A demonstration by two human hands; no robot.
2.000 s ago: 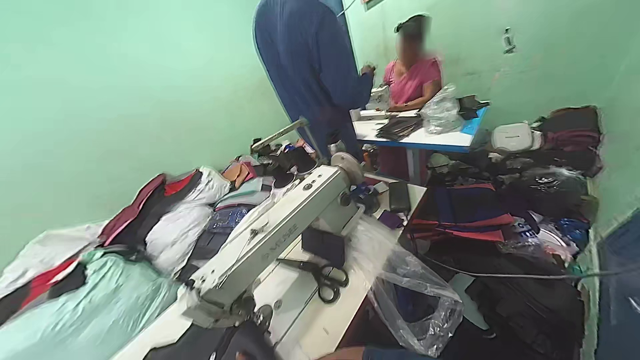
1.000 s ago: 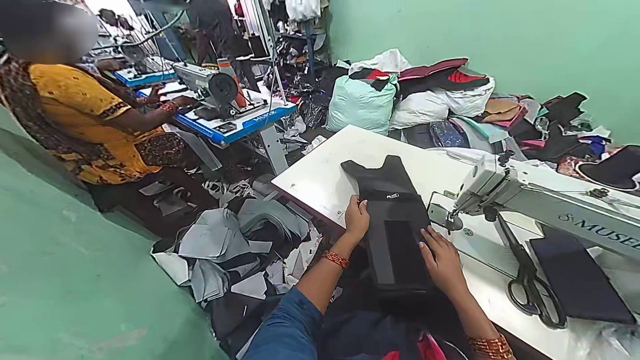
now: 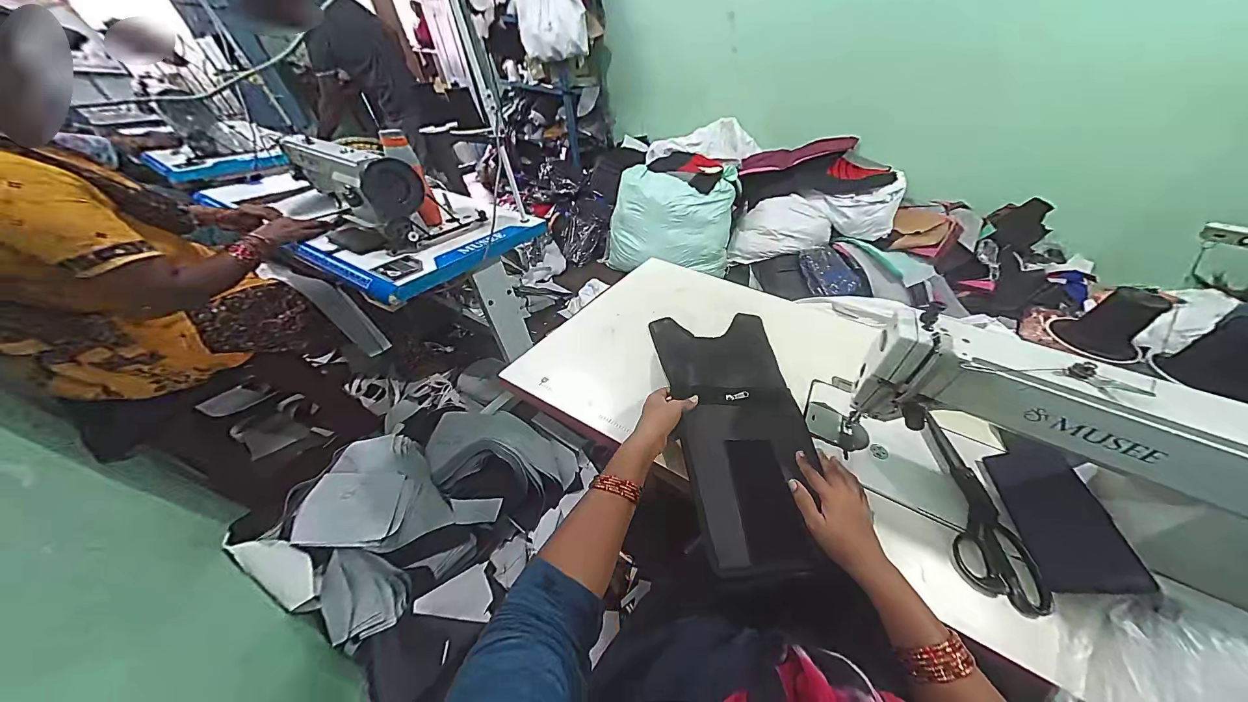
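Observation:
A black fabric panel (image 3: 733, 429) with a notched top and a small label lies partly on the white sewing table (image 3: 604, 336), its lower end over my lap. My left hand (image 3: 663, 417) grips its left edge, thumb on top and fingers hidden underneath. Resting on its right side, my right hand (image 3: 836, 502) has its fingers spread. Just right of the panel stands the head of a Musee sewing machine (image 3: 892, 366), its needle area beside the panel's edge. Black-handled scissors (image 3: 990, 546) lie under the machine arm, next to a folded dark cloth (image 3: 1068, 522).
Cut grey fabric pieces (image 3: 375, 497) are heaped on the floor at left. Beyond them a person in yellow (image 3: 127, 263) works at another sewing machine (image 3: 356, 185). Stuffed bags (image 3: 673, 219) and fabric line the green wall. Clear plastic (image 3: 1150, 643) lies at the lower right.
The view has swung far from two seconds ago, when another worker and a standing person showed across the room. Since one second ago, both hands have stayed on the black panel.

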